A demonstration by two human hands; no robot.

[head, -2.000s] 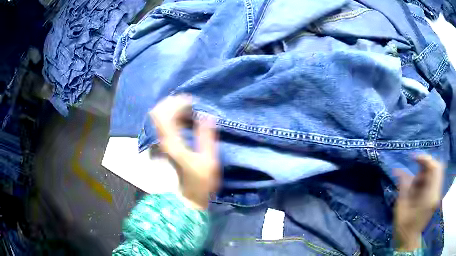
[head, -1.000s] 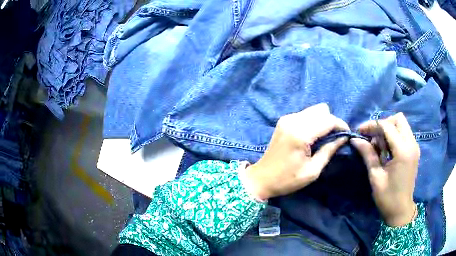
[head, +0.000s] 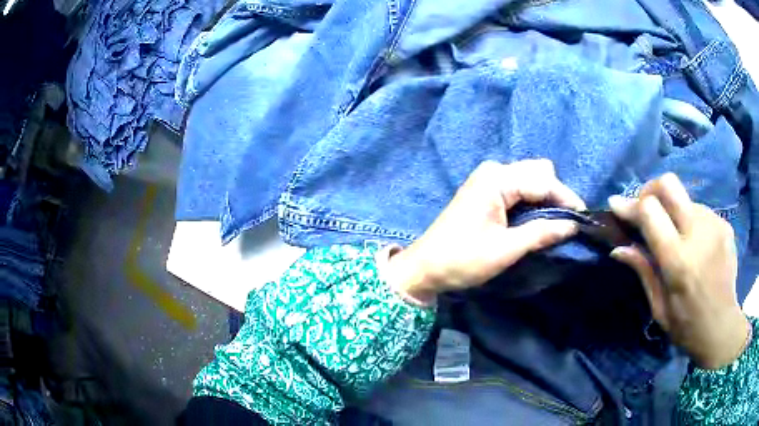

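Observation:
A mid-blue denim garment point(head: 374, 158) with pale double stitching lies over the table. My left hand point(head: 491, 225) pinches a folded seam edge point(head: 545, 216) of it between thumb and fingers. My right hand point(head: 678, 262) is just right of that edge, with a small dark tool point(head: 612, 229) between its fingers, its tip at the edge; the tool is small and partly hidden, so its exact kind is unclear. A white care label point(head: 452, 355) shows on the darker inside below my hands.
A heap of crumpled blue denim point(head: 125, 91) hangs at the upper left. The white table corner point(head: 216, 258) sticks out at left. The grey floor point(head: 108, 316) has a yellow mark point(head: 150, 287). More denim layers point(head: 574, 25) lie at the back.
Both hands have come together at a seam edge, which my left hand now pinches. Over the last second my right hand has drawn slightly right, away from the left fingertips.

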